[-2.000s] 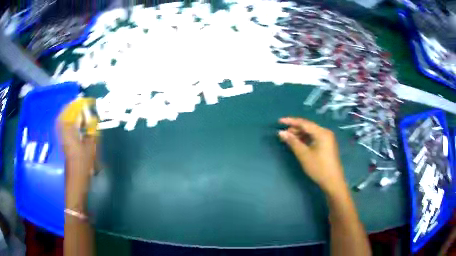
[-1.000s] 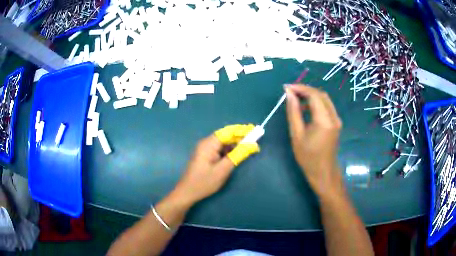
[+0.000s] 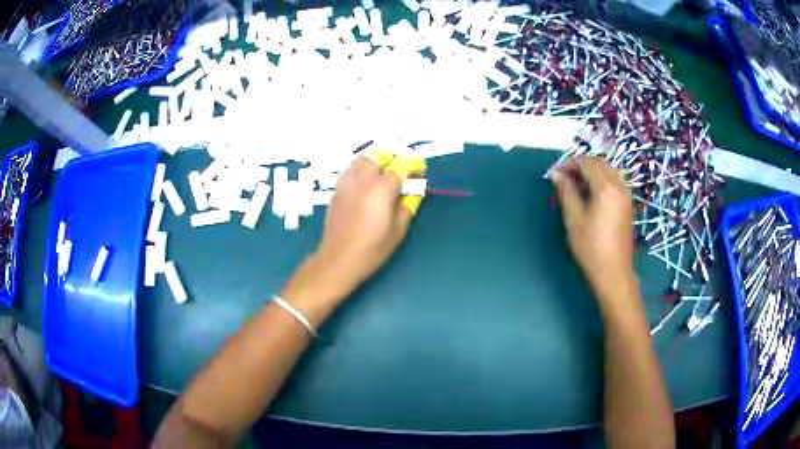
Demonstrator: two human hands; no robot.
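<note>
My left hand, with yellow coverings on its thumb and finger tips, grips a white sleeve at the front edge of the white heap. A thin red lead sticks out of the sleeve to the right. My right hand is at the left edge of the heap of thin rods, its thumb and fingertips close together. A small pale spot shows at its fingertips; whether it holds a rod cannot be told.
A large heap of white sleeves covers the far centre. A blue tray at left holds a few white sleeves. More blue bins of rods stand at far left, upper left, upper right and right. A pale strip crosses the green bench.
My left hand has moved forward and slightly left; its sleeve now has a red lead out of the right end. My right hand has moved right, away from the sleeve, to the rod heap.
</note>
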